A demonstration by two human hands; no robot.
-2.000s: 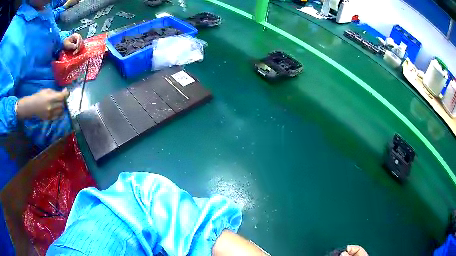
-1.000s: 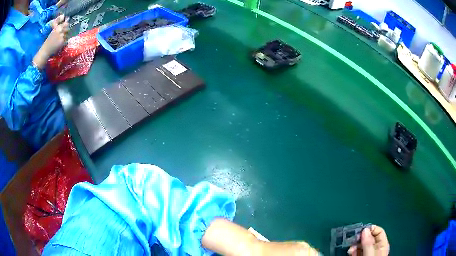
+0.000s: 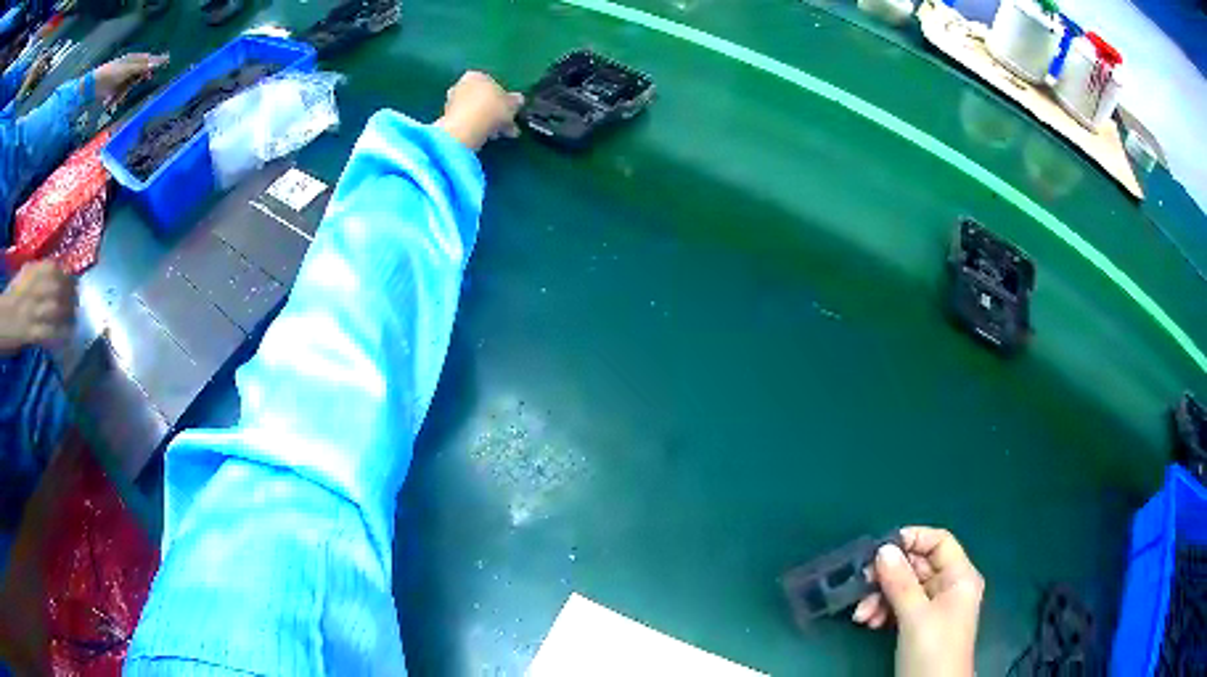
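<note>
My left hand (image 3: 481,109) is stretched out across the bench, its fingertips at the left edge of an open black device housing (image 3: 586,99). I cannot tell whether the fingers grip it. My right hand (image 3: 933,579) holds a thin dark inner panel (image 3: 834,578) with rectangular cutouts, pinched at its right end, above the green bench top at the lower right. The panel is slightly blurred. A white sheet (image 3: 629,648) shows at the bottom edge.
Another open housing (image 3: 990,284) stands right of centre. Loose panels (image 3: 1059,635) lie beside a blue bin (image 3: 1149,575) at right. Left are a dark slab (image 3: 199,298), another blue bin (image 3: 166,199), a clear bag (image 3: 271,126) and another person's hands.
My left arm has swung out from the lower middle to the far housing. My right hand still holds the panel. The view has turned, bringing the right bin and more of the white sheet in.
</note>
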